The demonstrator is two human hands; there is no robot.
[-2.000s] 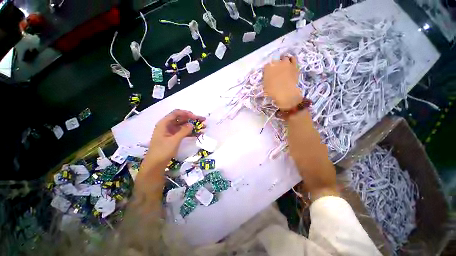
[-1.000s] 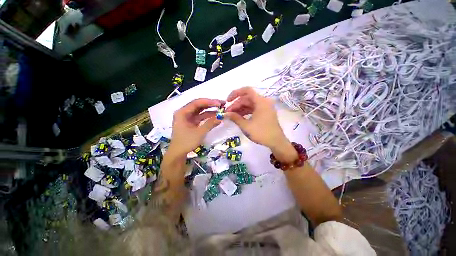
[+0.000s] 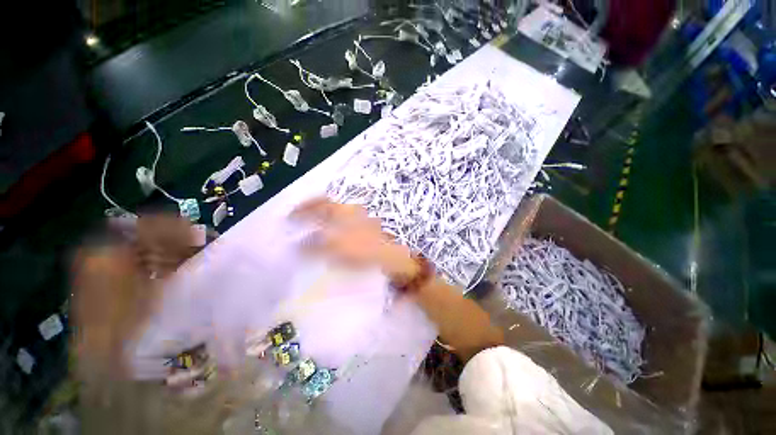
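Observation:
My left hand (image 3: 153, 246) is strongly blurred at the left, by the sheet's edge and the dark green belt; whether it holds anything cannot be seen. My right hand (image 3: 345, 234) is blurred over the white sheet, at the near left edge of the white cable heap (image 3: 451, 170); its fingertips are unclear and I cannot tell if they hold a cable. Green circuit boards (image 3: 316, 382), some with yellow-black components (image 3: 281, 334), lie on the sheet nearest me.
Cable sets (image 3: 242, 133) with white squares and boards lie spaced along the dark green belt (image 3: 204, 85). A brown cardboard box (image 3: 672, 340) of spare cables (image 3: 570, 297) stands at lower right. A person in dark red (image 3: 636, 30) is partly visible at the top right.
My hands, together over a small part a second ago, are now apart: left towards the belt, right towards the cable heap. The view has turned, showing more of the box and floor.

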